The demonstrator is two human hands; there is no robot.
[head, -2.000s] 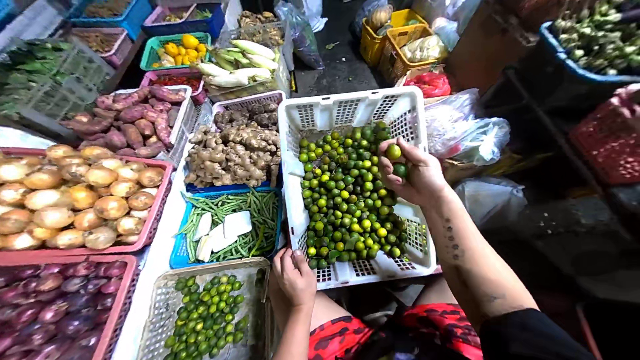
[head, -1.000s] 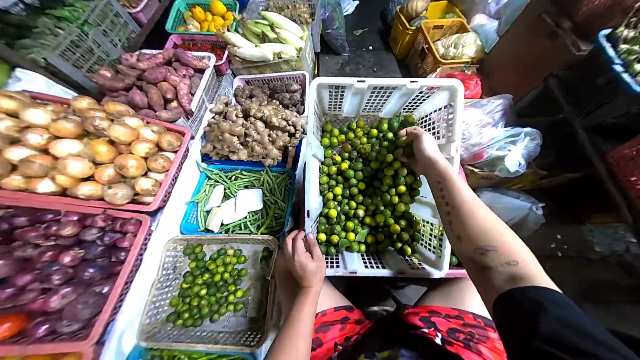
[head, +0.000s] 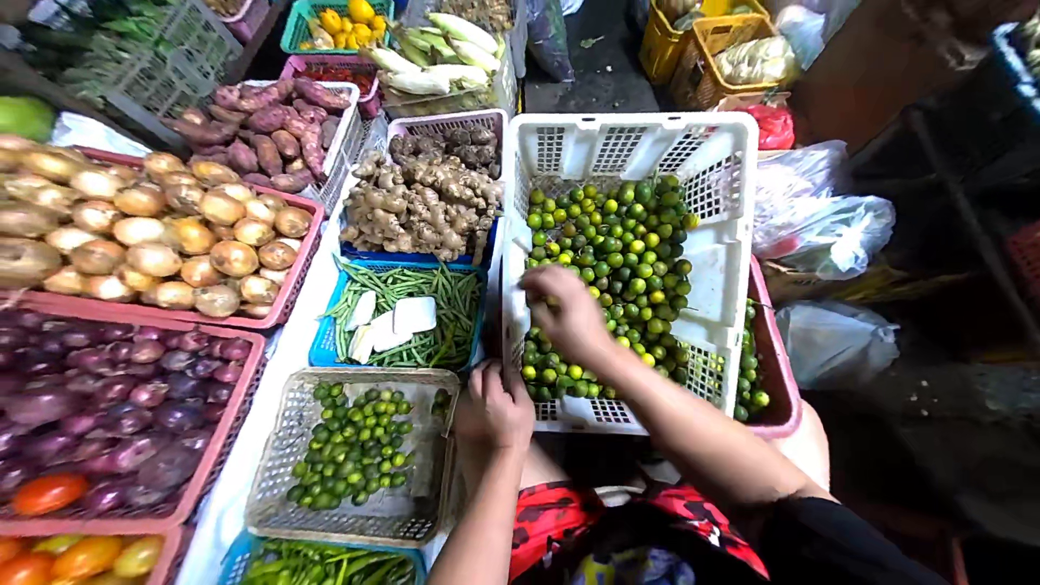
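Note:
A white plastic crate (head: pixel 715 292) holds many small green and yellowish citrus fruits (head: pixel 642 260). It rests over a pink basket (head: pixel 776 357) with more green fruits at its right side. My right hand (head: pixel 565 313), slightly blurred, is curled over the left part of the crate, above the fruits; whether a fruit is inside it is hidden. At the crate's lower left corner, my left hand (head: pixel 496 406) has its fingers bent at the rim, beside a smaller grey-white basket (head: pixel 268 455) with small green citrus fruits (head: pixel 357 447); its grip is partly hidden.
Left of the crate stand a blue basket of green beans (head: pixel 447 309) with white pieces on top, ginger (head: pixel 422 203), yellow onions (head: pixel 154 236), red onions (head: pixel 122 406), sweet potatoes (head: pixel 276 130) and corn (head: pixel 447 57). Plastic bags (head: pixel 837 227) lie at the right.
My right hand has moved from the crate's right side to its left side; two seconds ago it held a green fruit. My left hand stays near the lower left corner. The pink basket now shows more.

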